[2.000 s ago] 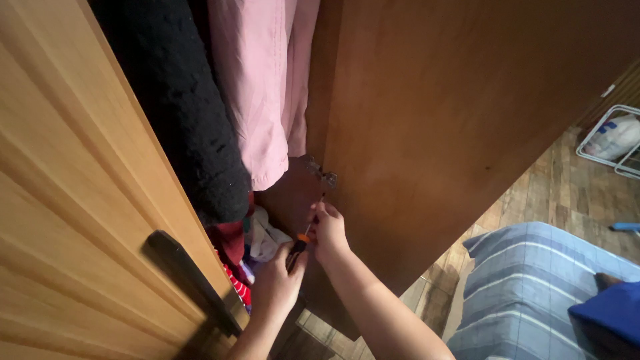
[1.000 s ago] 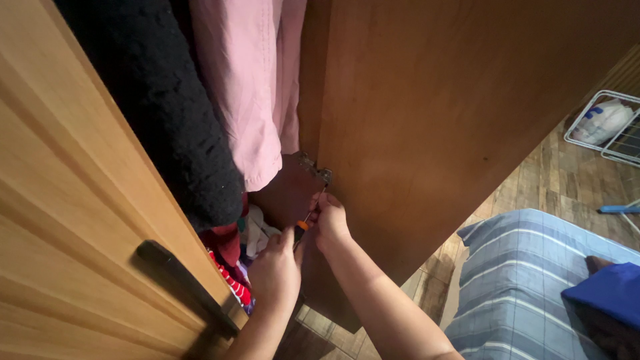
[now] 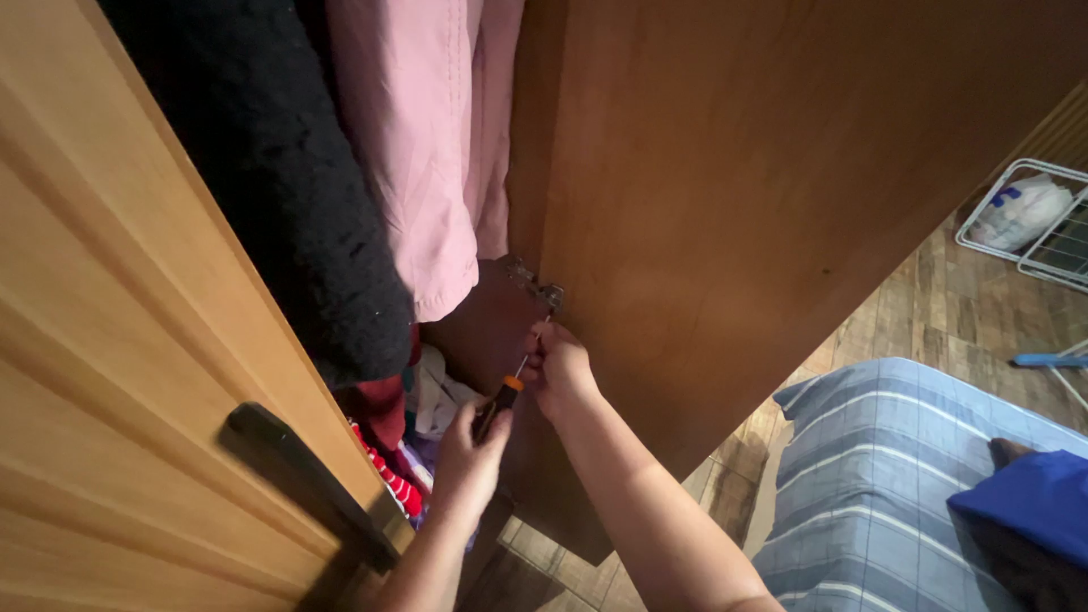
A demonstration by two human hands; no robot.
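My left hand (image 3: 476,450) grips the black and orange handle of a screwdriver (image 3: 501,404), whose thin metal shaft points up and right. At the shaft's far part, my right hand (image 3: 558,365) has its fingers pinched together, just below a metal cabinet hinge (image 3: 548,293). Whether those fingers hold the shaft or a small part at its tip, I cannot tell. The hinge sits at the inner edge of a brown wooden wardrobe door (image 3: 697,212). The screwdriver's tip is hidden by the right fingers or too small to make out.
Pink (image 3: 425,153) and black garments (image 3: 289,195) hang inside the wardrobe, above folded clothes (image 3: 433,395). A light wooden door (image 3: 144,340) with a black handle (image 3: 314,484) stands at left. A bed with a striped blue cover (image 3: 892,476) and a white rack (image 3: 1020,255) are at right.
The screwdriver's handle sits slightly farther from the right hand than one second ago, with more of the shaft showing. Both hands stay below the hinge.
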